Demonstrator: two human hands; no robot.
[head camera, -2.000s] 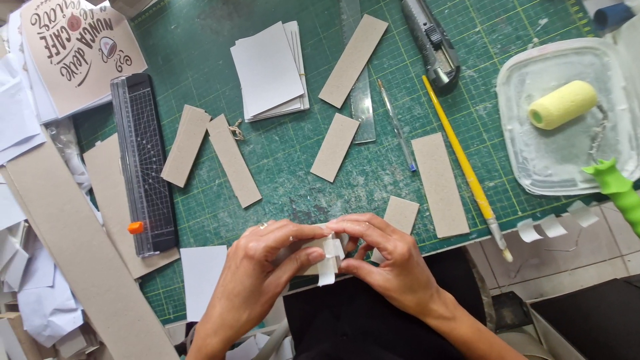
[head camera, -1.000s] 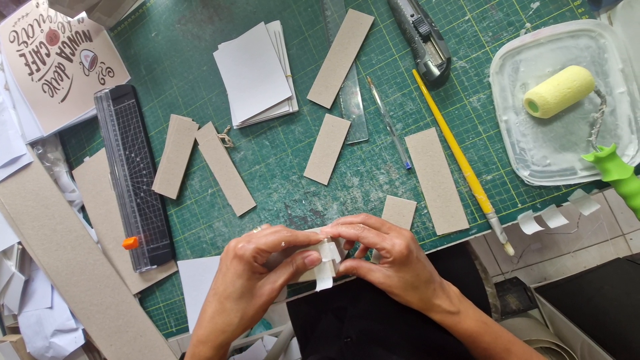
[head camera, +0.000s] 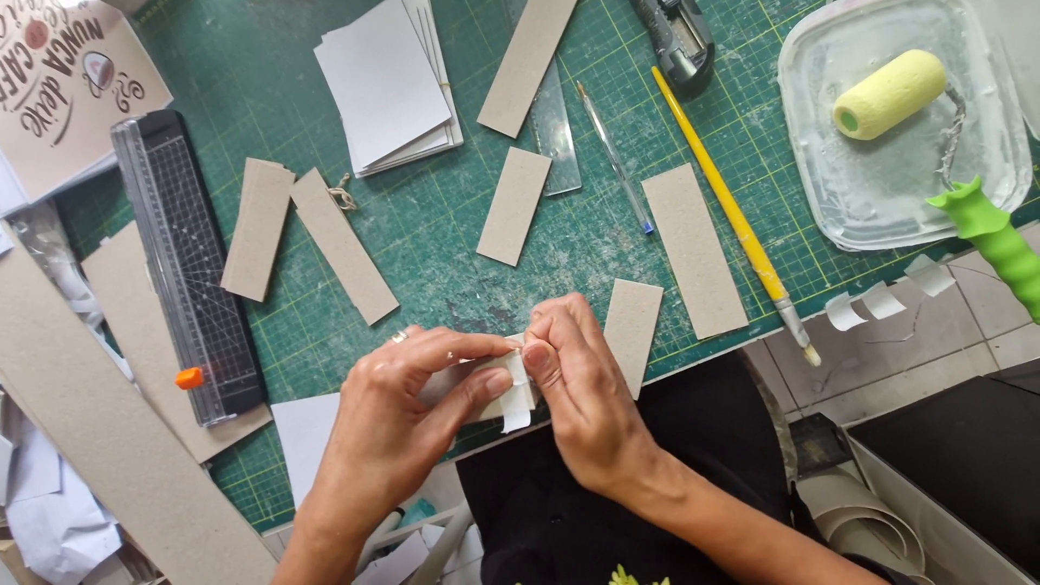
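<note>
Near the front edge of the green cutting mat, my left hand holds a small greyboard piece, mostly hidden by the fingers. A strip of white tape lies over its end, its lower part hanging loose. Fingers of my right hand are curled and pinched at the top of that strip, touching the piece's right end. A short greyboard strip lies just right of my right hand. More white tape pieces hang from the mat's edge at the right.
Around the hands lie greyboard strips, a paper trimmer, stacked white paper, a clear ruler, a pen, a yellow paintbrush and a utility knife. A foam roller rests on a plastic lid.
My right hand has turned and its fingers have curled in closer at the top of the tape. My left hand still holds the small piece.
</note>
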